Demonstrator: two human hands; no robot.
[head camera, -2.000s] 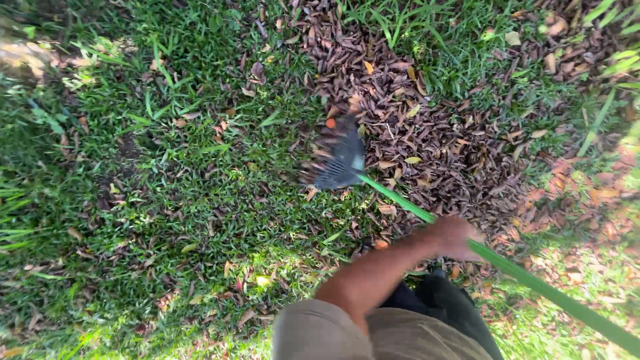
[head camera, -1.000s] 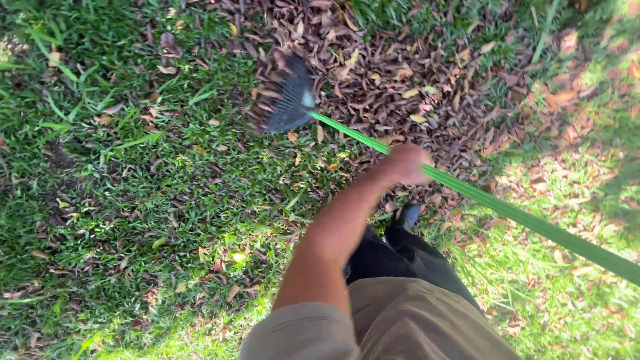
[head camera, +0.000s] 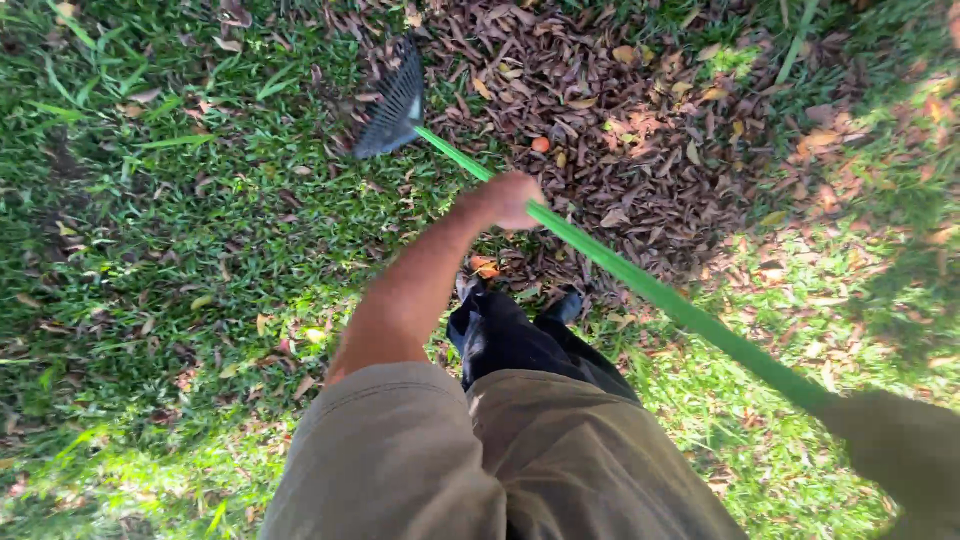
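A fan rake with a dark plastic head (head camera: 397, 101) and a green handle (head camera: 645, 281) slants across the view from upper left to lower right. My left hand (head camera: 514, 201) is closed around the handle, a short way behind the head. At the lower right my right hand (head camera: 896, 442), dim and blurred, grips the handle near its upper end. The tines rest on or just over grass at the left edge of a wide patch of dry brown leaves (head camera: 637, 165). A small round orange thing (head camera: 540, 144) lies among the leaves, right of the rake's head.
My dark shoe (head camera: 564, 306) and trousers stand at the near edge of the leaves. Leafy grass (head camera: 187, 247) spreads on the left, with scattered leaves in it. Sunlit grass (head camera: 780, 450) lies at the lower right. An orange-red piece (head camera: 484, 266) is near my feet.
My right hand has come into view at the lower right. The rake's head stands higher in the view than two seconds ago, partly because the view has shifted. My left hand stays on the handle.
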